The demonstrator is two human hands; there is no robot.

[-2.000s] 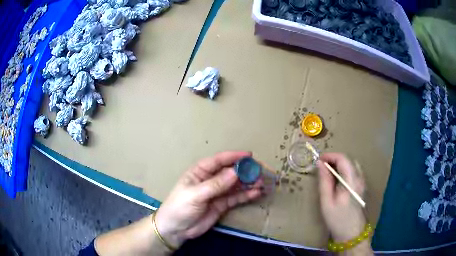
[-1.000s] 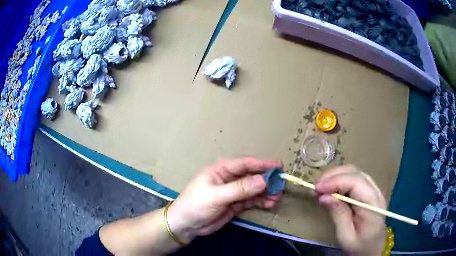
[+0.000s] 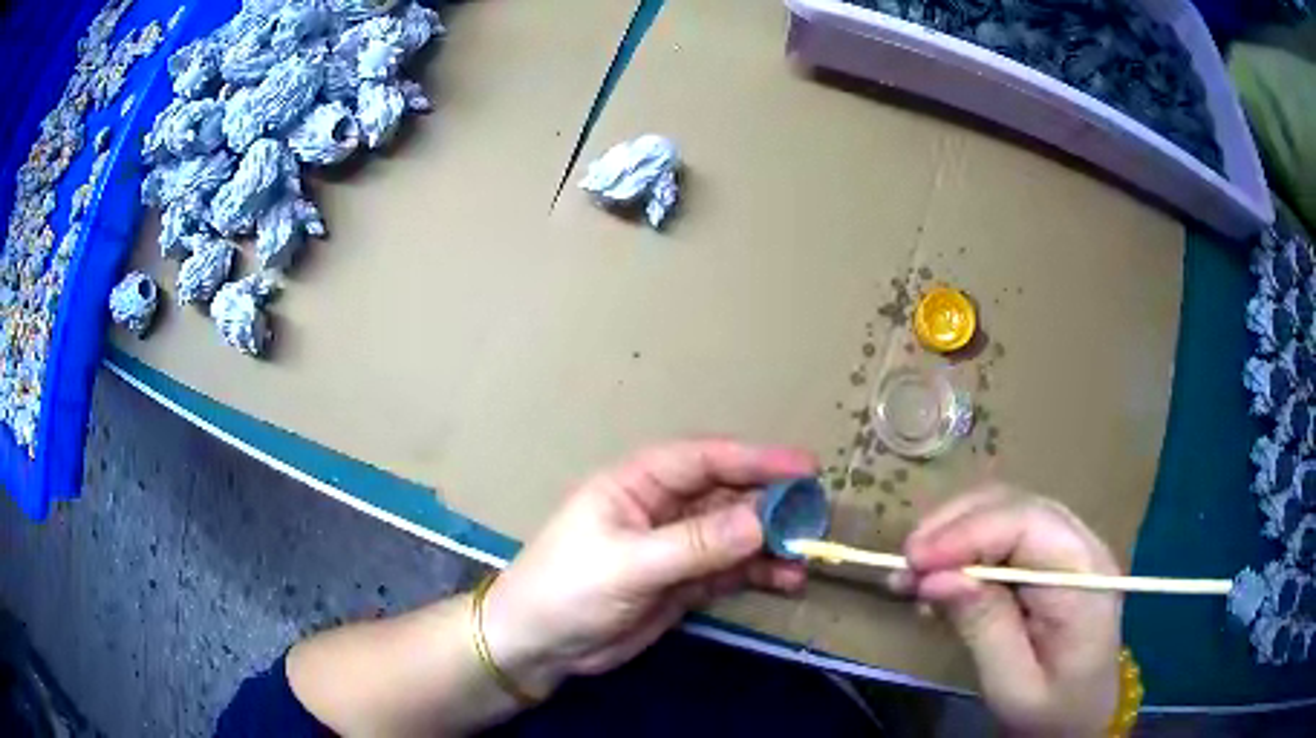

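Note:
My left hand (image 3: pixel 650 555) holds a small blue-grey round cup (image 3: pixel 794 515) in its fingertips, with the hollow side facing right. My right hand (image 3: pixel 1010 584) grips a pale thin wooden stick (image 3: pixel 1075 580) between thumb and fingers. The stick lies nearly level, and its light tip touches the lower rim of the cup. A clear round dish (image 3: pixel 915 412) sits on the cardboard beyond my hands, with dark wet spots around it. A small orange-yellow pot (image 3: pixel 947 319) stands just behind the dish.
A single pale sculpted piece (image 3: pixel 635 179) lies mid-cardboard (image 3: pixel 476 317). More pale pieces (image 3: pixel 260 188) are heaped at left beside a blue tray (image 3: pixel 72 361). A pink-lilac tub (image 3: pixel 1010 108) of dark cups is at the back right. Finished assemblies (image 3: pixel 1282 433) stand at the right edge.
The stick has moved from the clear dish to the cup, then its tip has shifted down to the lower rim. My left hand has moved right with the cup. The view has shifted slightly.

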